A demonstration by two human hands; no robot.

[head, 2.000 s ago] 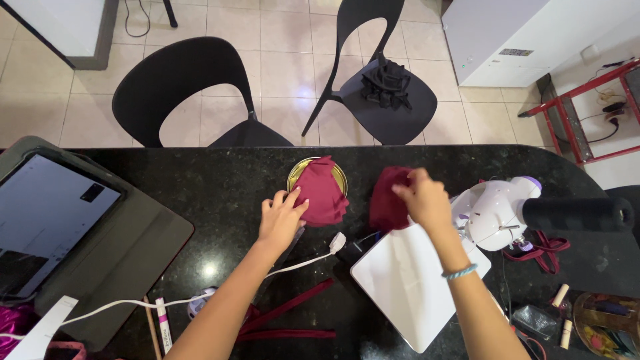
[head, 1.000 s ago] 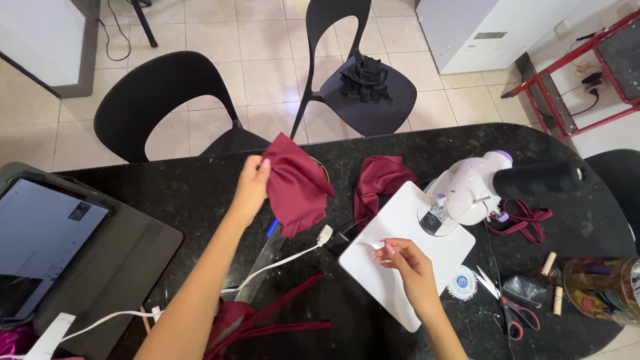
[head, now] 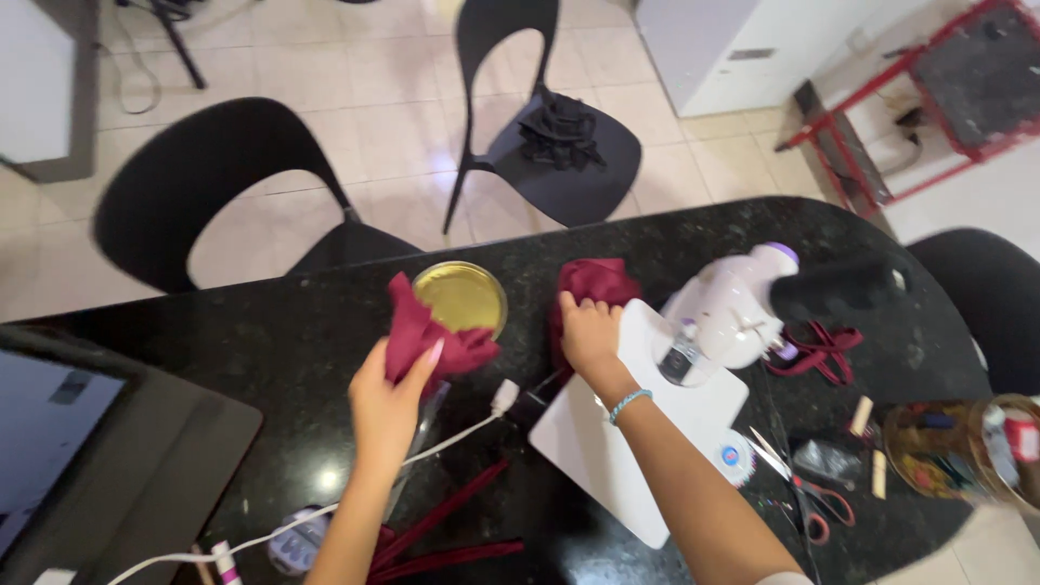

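Note:
My left hand [head: 394, 390] grips a crumpled maroon cloth piece [head: 431, 337] above the table, over the near side of a round gold-coloured tin or lid [head: 461, 296]. My right hand [head: 591, 329] rests on a second maroon cloth [head: 600, 279], which lies behind the white extension table [head: 642, 439] of a small white sewing machine [head: 719, 313]; whether its fingers grip the cloth cannot be told. Maroon fabric strips [head: 455, 520] lie near the front edge, and a tangled maroon strap [head: 816, 351] lies right of the machine.
On the dark stone table [head: 325, 325] are a tablet in a case [head: 154, 439], a white cable [head: 455, 439], scissors [head: 812, 496], a pin wheel [head: 734, 457] and a glass jar [head: 934, 447]. Black chairs [head: 569, 162] stand beyond the far edge, one bearing black fabric.
My right hand has moved from above the white extension table to the maroon cloth behind it. My left hand still holds its cloth, now bunched and lower, with the gold-coloured round thing more exposed.

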